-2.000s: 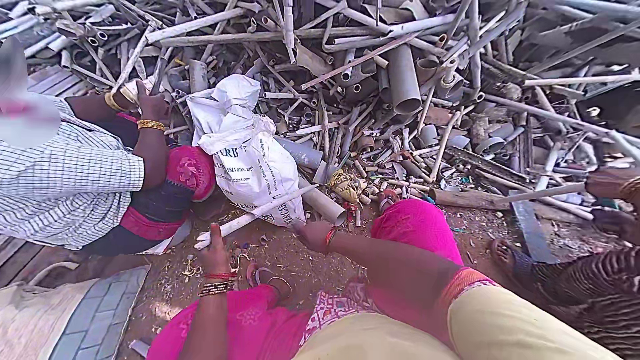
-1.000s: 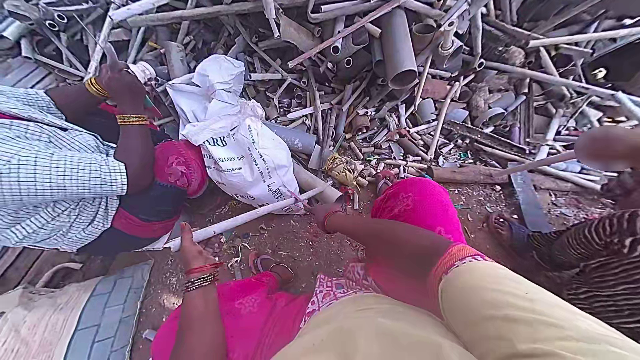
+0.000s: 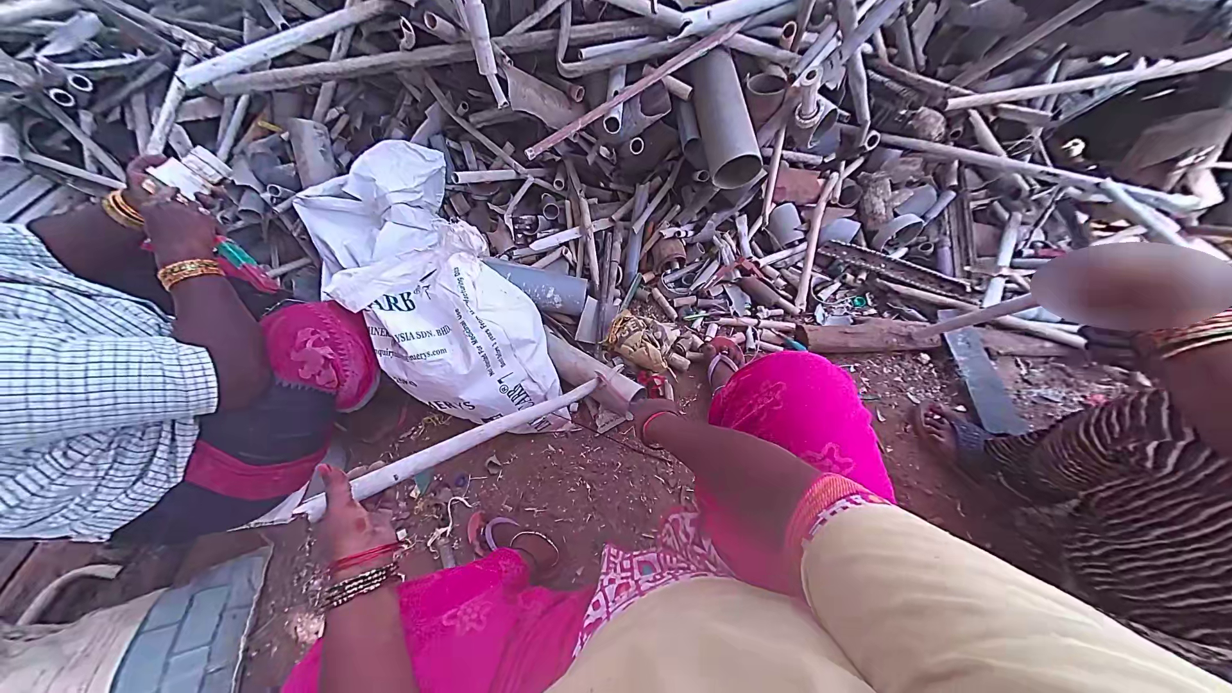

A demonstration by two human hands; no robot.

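My left hand (image 3: 351,525), with bangles at the wrist, grips a white plastic pipe (image 3: 462,443) near its lower left end, the thumb pointing up along it. The pipe slants up to the right across the front of a white printed sack (image 3: 457,327). Close to the pipe's far end is my right hand (image 3: 653,412), largely hidden behind its own wrist; whether it holds anything cannot be made out. A wider grey pipe (image 3: 592,371) lies beside the sack, its open end just by my right hand.
A large heap of scrap pipes (image 3: 674,115) spans the back. At the left a person in a checked shirt (image 3: 96,375) holds a white fitting (image 3: 192,173). Another person sits at the right beside a thin stick (image 3: 982,318). A wooden beam (image 3: 885,337) borders the heap.
Between two seconds ago and one second ago, the white pipe and my right hand shifted relative to each other. My left hand has stayed at the pipe's lower end.
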